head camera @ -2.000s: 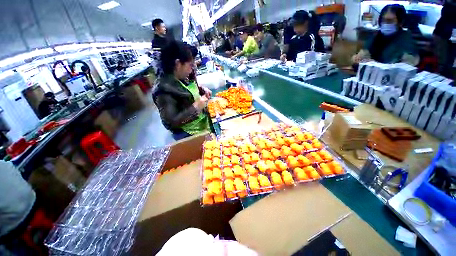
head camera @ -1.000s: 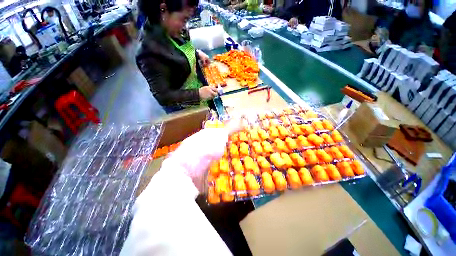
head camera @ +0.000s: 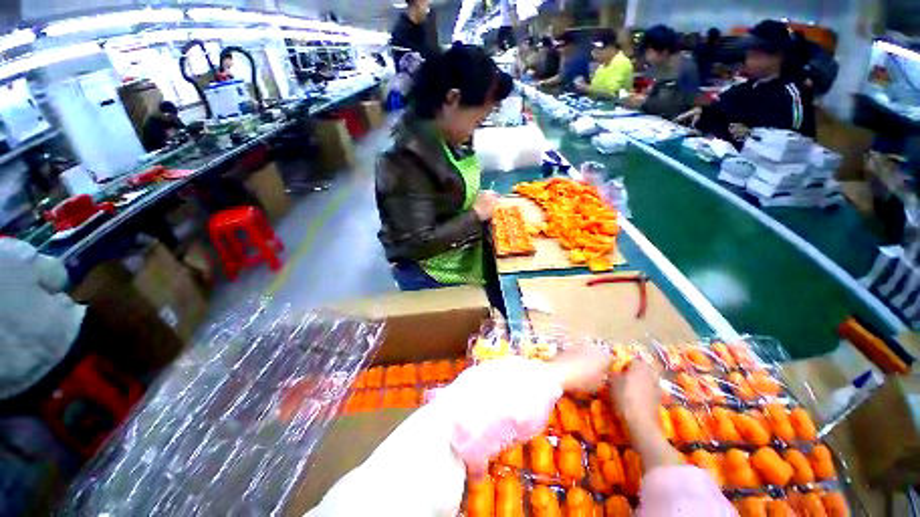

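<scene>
A wide clear blister tray [head camera: 772, 353] holds rows of orange plastic shells [head camera: 741, 470] at the lower right, its near part cut off by the picture's edge. My left hand [head camera: 581, 370], below a white sleeve with a pink cuff, reaches over the tray's far rows. My right hand [head camera: 636, 392], with a pink cuff, is close beside it, fingers down among the shells. A small orange piece shows between the two hands. The fingertips are blurred, so whether either hand grips a shell cannot be told.
Clear empty blister trays [head camera: 232, 404] lie at left, beside an open carton [head camera: 429, 305] with orange rows inside. A seated neighbour [head camera: 429, 192] works beyond, near an orange heap [head camera: 580, 217]. Red-handled pliers [head camera: 638, 283] lie on cardboard. A green conveyor [head camera: 706, 237] runs along the right.
My left hand has moved further right over the tray. My right hand has come into view beside it. The view has turned left, so the small tan box sits nearer the right edge.
</scene>
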